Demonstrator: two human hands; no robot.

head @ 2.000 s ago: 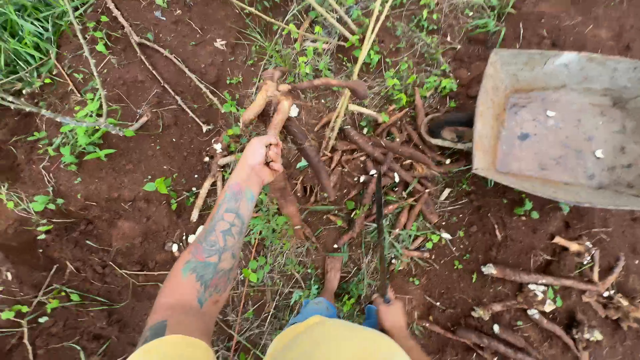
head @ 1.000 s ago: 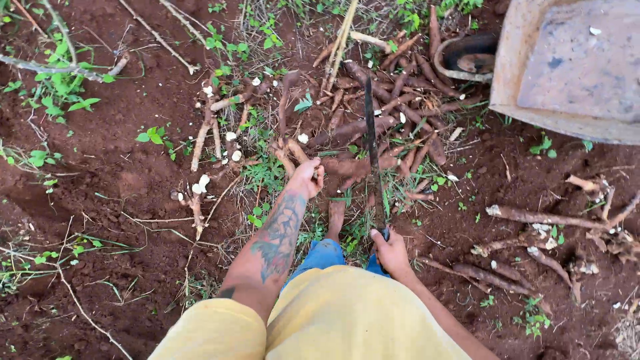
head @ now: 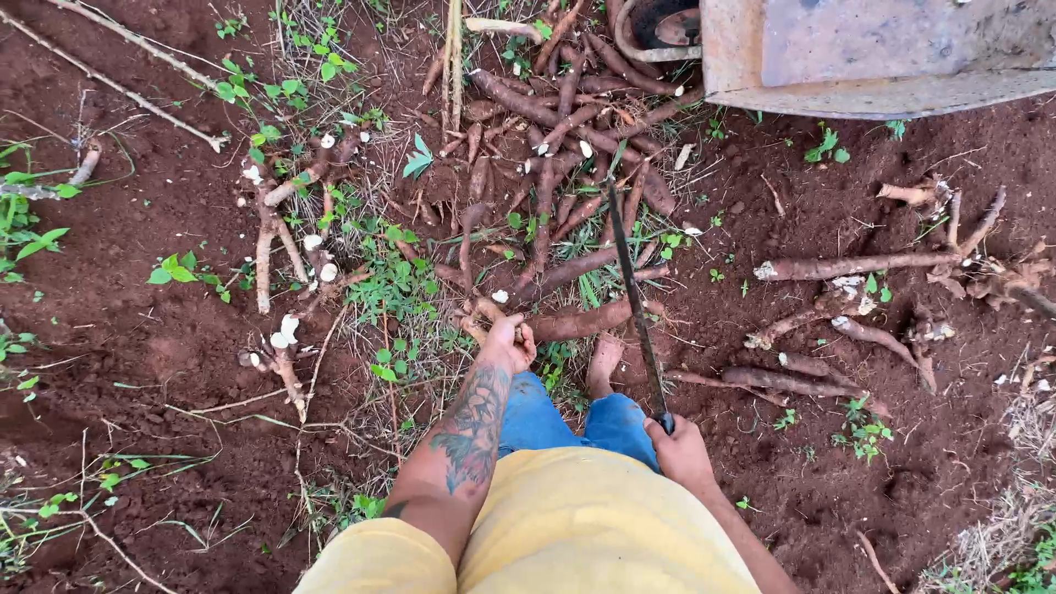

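Observation:
My left hand [head: 513,342] is closed around the stem end of a cassava root cluster [head: 586,320], low in front of my legs; a thick brown root extends from it to the right. In my right hand [head: 683,450] is the dark handle of a machete, whose long blade [head: 631,289] points away from me and slightly left, over the right end of that root. Beyond both hands lies a pile of cassava roots [head: 569,124]. One bare foot [head: 605,363] shows between the hands, under the held root.
A worn wheelbarrow [head: 808,95] stands at the upper right. Cut root stumps [head: 285,367] with white ends lie at left, and loose roots and woody stems [head: 858,266] at right. Dry sticks [head: 124,87] and low weeds cover parts of the red soil.
The cluster that my left hand held up over the pile has come down and closer to my legs. The machete remains in my right hand. The view has shifted.

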